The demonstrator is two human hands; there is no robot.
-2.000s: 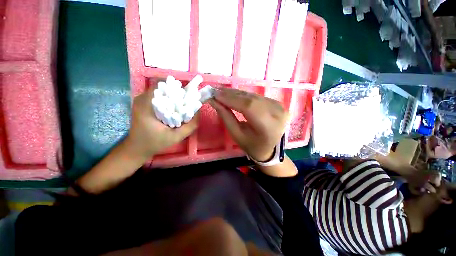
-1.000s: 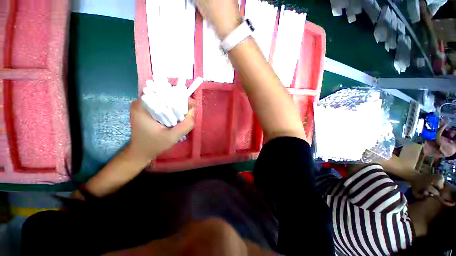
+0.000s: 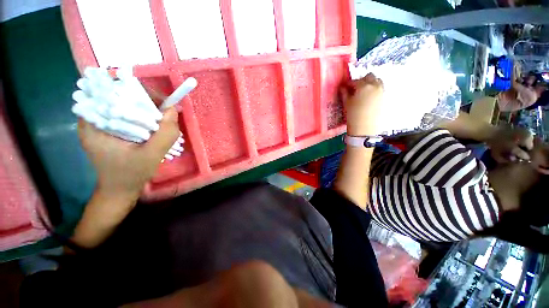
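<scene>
A fanned bundle of white tubes is held in my left hand, over the near left part of the pink-red foam tray. One tube sticks out to the right past my thumb. My right hand, with a pale wristband, is at the tray's right end, its fingers bent down over the rightmost near compartment, where greyish small fittings show. Its fingertips are partly hidden, so I cannot tell if they pinch anything. White tubes fill most far compartments, overexposed.
A clear plastic bag with a white mass lies right of the tray. A second foam tray is at the left edge. A person in a striped top is at the right. A metal frame runs behind.
My right hand has moved from the far compartments to the tray's near right end. My left hand still holds the bundle. The view has shifted, so the tray sits further left.
</scene>
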